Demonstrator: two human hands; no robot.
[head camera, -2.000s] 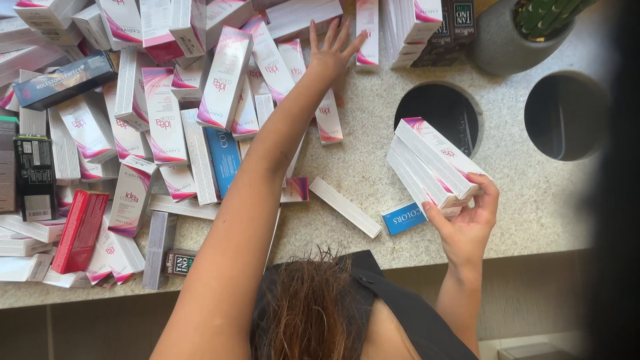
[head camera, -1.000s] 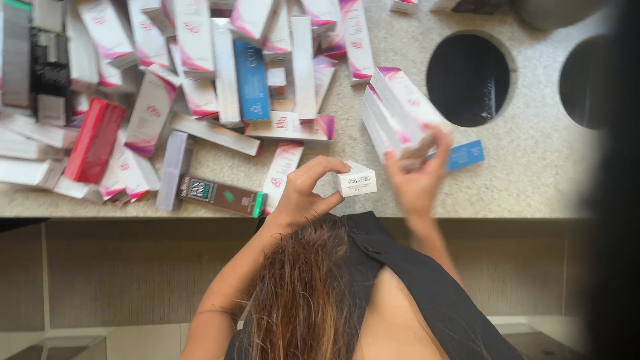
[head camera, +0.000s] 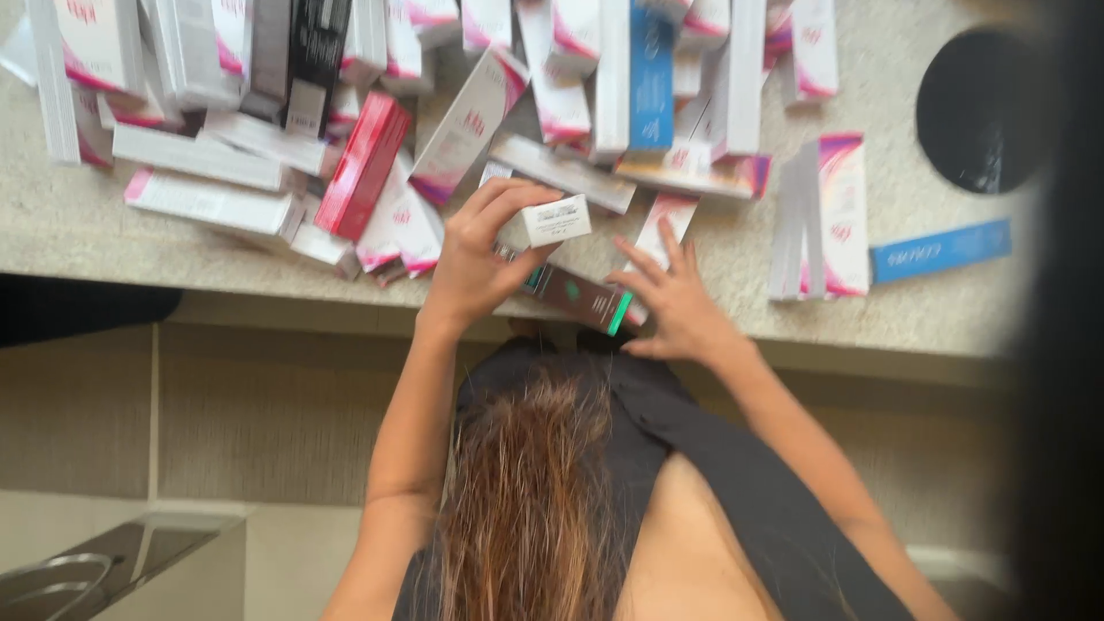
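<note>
My left hand (head camera: 483, 254) grips a small white carton (head camera: 556, 221), its printed end facing up, over the counter's near edge. Fingers spread, my right hand (head camera: 677, 302) reaches over a white and pink carton (head camera: 668, 228); whether it touches that carton I cannot tell. Between the hands lies a brown carton with a green end (head camera: 582, 297), partly hidden by my left hand. Right of my right hand, a group of white and pink cartons (head camera: 819, 220) stands beside a blue carton (head camera: 940, 252) lying flat. A red carton (head camera: 362, 166) rests left of my left hand.
A jumbled pile of mostly white and pink cartons (head camera: 466, 125) covers the back and left of the speckled counter (head camera: 69, 241). A round dark hole (head camera: 979, 108) is at the right. Long hair hangs at the bottom centre.
My right hand has let go of the group of white and pink cartons and moved left. My left hand came back from the far pile and now holds a small white carton. The view has shifted.
</note>
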